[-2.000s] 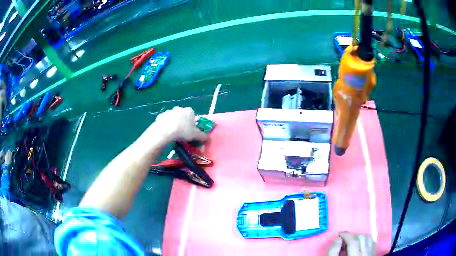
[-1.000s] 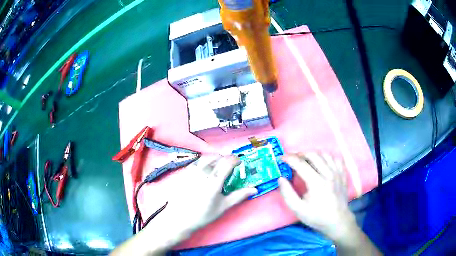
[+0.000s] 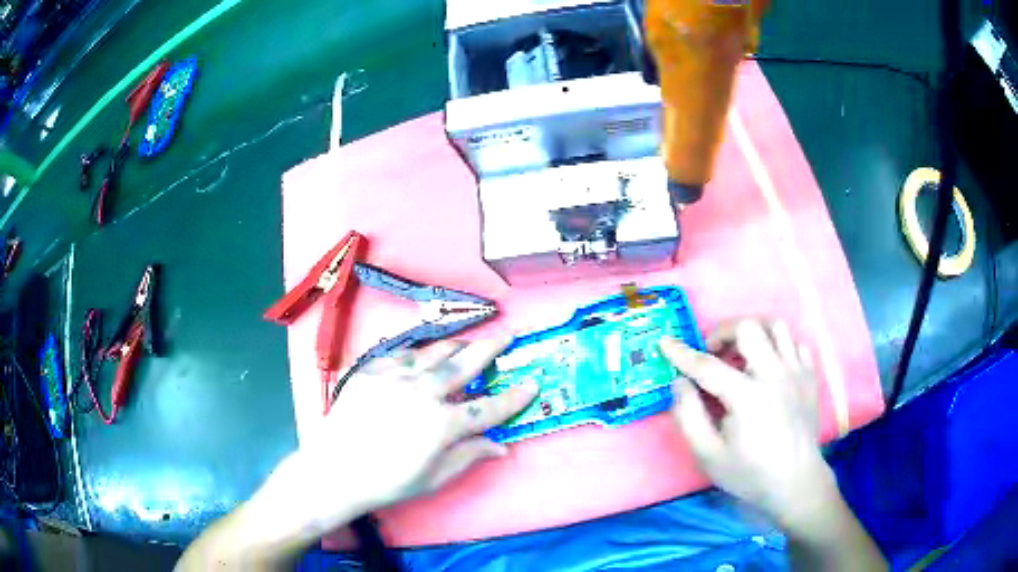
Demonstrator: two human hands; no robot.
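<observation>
A blue tester housing [image 3: 610, 416] lies open side up on the pink mat, its wide end to the right. A green circuit board [image 3: 592, 366] lies inside it. My left hand [image 3: 419, 419] holds the narrow left end, with fingertips on the board and rim. My right hand [image 3: 754, 408] holds the wide right end, index fingertip on the board. A small orange-brown flex tab [image 3: 636, 295] shows at the upper edge. A red clamp [image 3: 335, 291] and a black clamp [image 3: 430, 313] lie left of the housing; their leads run under my left hand.
A white screw feeder [image 3: 575, 212] stands behind the housing. The orange electric screwdriver [image 3: 698, 95] hangs at its right side. A tape roll [image 3: 938, 223] lies at right, near a black cord. Another tester [image 3: 170, 108] and red-black clamps [image 3: 134, 346] lie at left. A blue bin [image 3: 960, 447] is at lower right.
The board came from the left into the housing between my hands. It now lies flatter and more fully inside the shell. The clamps came nearer, and my left hand has spread over the narrow end.
</observation>
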